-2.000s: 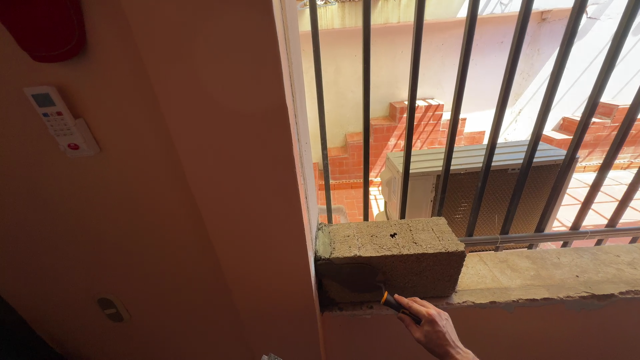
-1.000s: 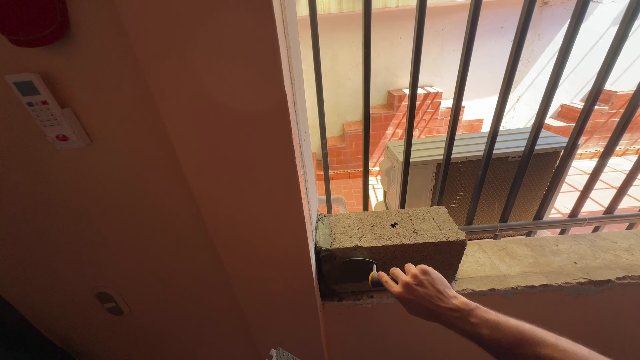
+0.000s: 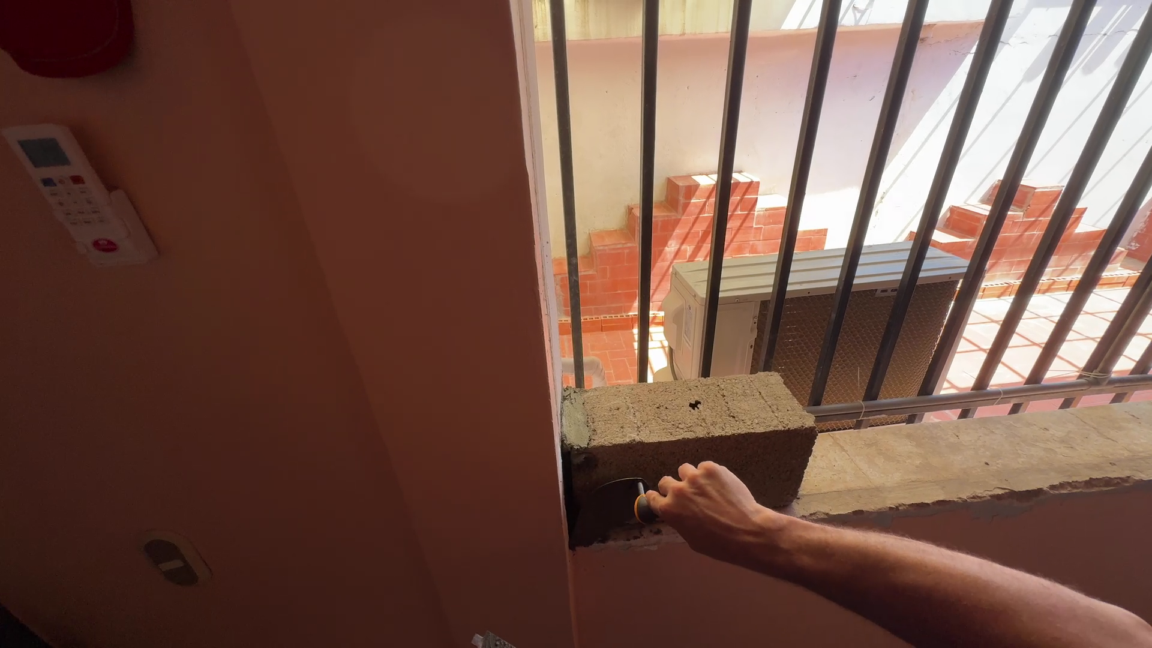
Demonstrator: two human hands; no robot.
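Observation:
A rough concrete block [image 3: 693,414] lies lengthwise on the window sill [image 3: 981,459], its left end against the wall corner with grey mortar [image 3: 574,418] there. My right hand [image 3: 711,508] grips the dark and orange handle of a trowel [image 3: 612,508]. Its dark blade is against or very near the lower left of the block's shaded front face; how firmly it touches cannot be told. My left hand is out of view.
Metal window bars [image 3: 804,198] rise behind the block. Outside stands an air-conditioner unit [image 3: 828,315]. On the left wall hang a remote control [image 3: 81,198] in a holder, a wall switch [image 3: 175,558] and a red object [image 3: 67,31].
My right hand has risen from the block's lower edge to its front face, still holding the trowel. More of my forearm shows, and the hand is a little farther left than at first.

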